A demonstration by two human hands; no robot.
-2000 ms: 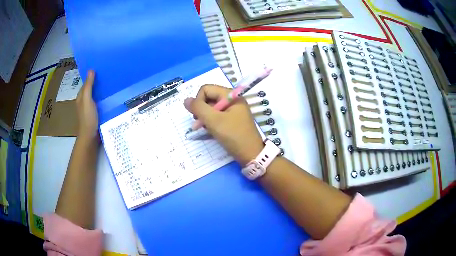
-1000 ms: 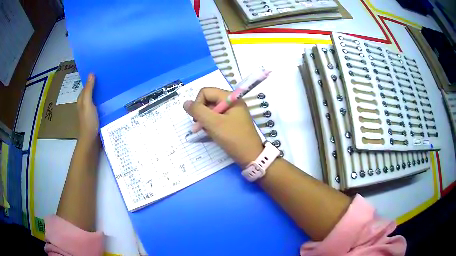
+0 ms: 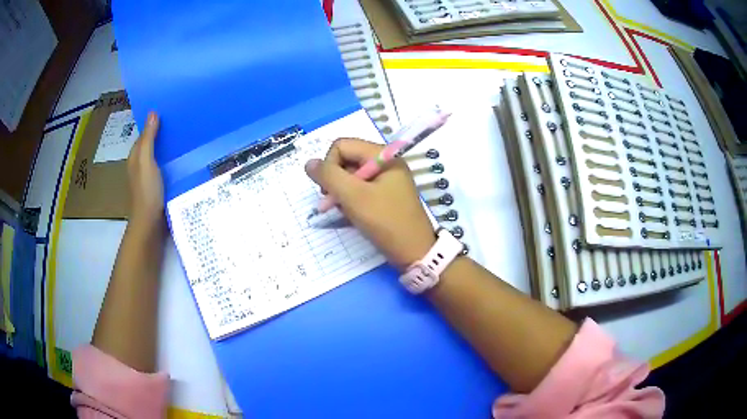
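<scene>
The blue folder (image 3: 328, 352) lies open and slanted in front of me. A white record form (image 3: 237, 254) with print and handwriting is held under the dark lever clip (image 3: 255, 153). My right hand (image 3: 373, 196) holds a pink and white pen (image 3: 414, 135), its tip at the form's right-hand columns. A pink watch is on that wrist. My left hand (image 3: 146, 176) is at the folder's left edge, thumb side against it; its fingers are partly hidden, so I cannot tell how firmly it holds.
Stacked parts trays (image 3: 639, 164) stand at the right, the top one with some empty slots. Another loaded tray (image 3: 364, 74) lies partly under the folder. More trays (image 3: 467, 12) lie at the back on cardboard. A cardboard sheet (image 3: 97, 188) with a white label (image 3: 117, 135) is at the left.
The folder, form and both hands appear shifted very slightly in the view. The pen stays in my right hand over nearly the same part of the form.
</scene>
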